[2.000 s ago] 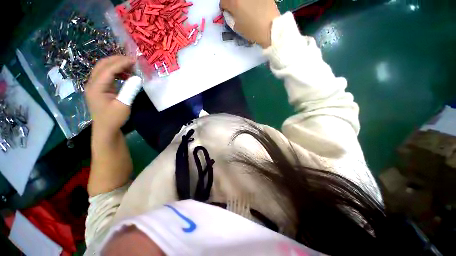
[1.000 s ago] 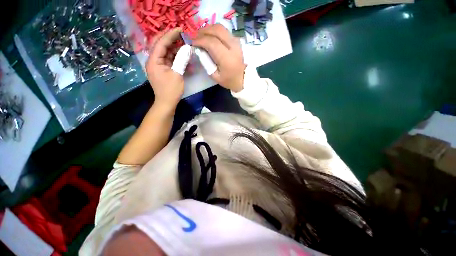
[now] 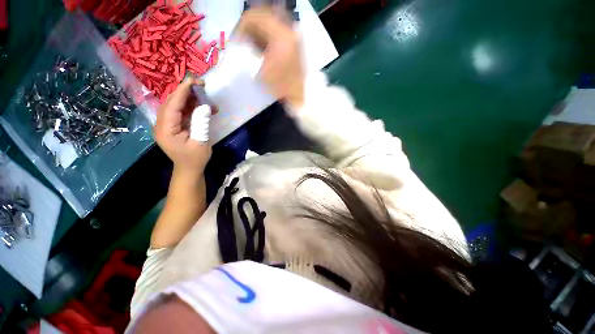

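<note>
My left hand [image 3: 184, 127], white wrap on the thumb, pinches a small dark tab [image 3: 198, 92] between thumb and fingers, below the heap of red tabs [image 3: 163, 47]. My right hand [image 3: 277, 57] is motion-blurred over the white board [image 3: 241, 85], just below the dark tabs [image 3: 287, 6] at the top edge. Whether my right fingers hold anything cannot be told. A heap of small silver metal pieces [image 3: 81, 107] lies on clear plastic at the left.
A white slip [image 3: 60, 149] lies in the metal heap. A second white sheet [image 3: 32, 244] with silver pieces [image 3: 13, 215] is at the far left. Red sheets lie at the top. Cardboard boxes [image 3: 554, 147] stand at the right on the green floor.
My hands were together by the red heap one second ago. They are now apart, my right hand up and right, my left hand lower left. The view has shifted.
</note>
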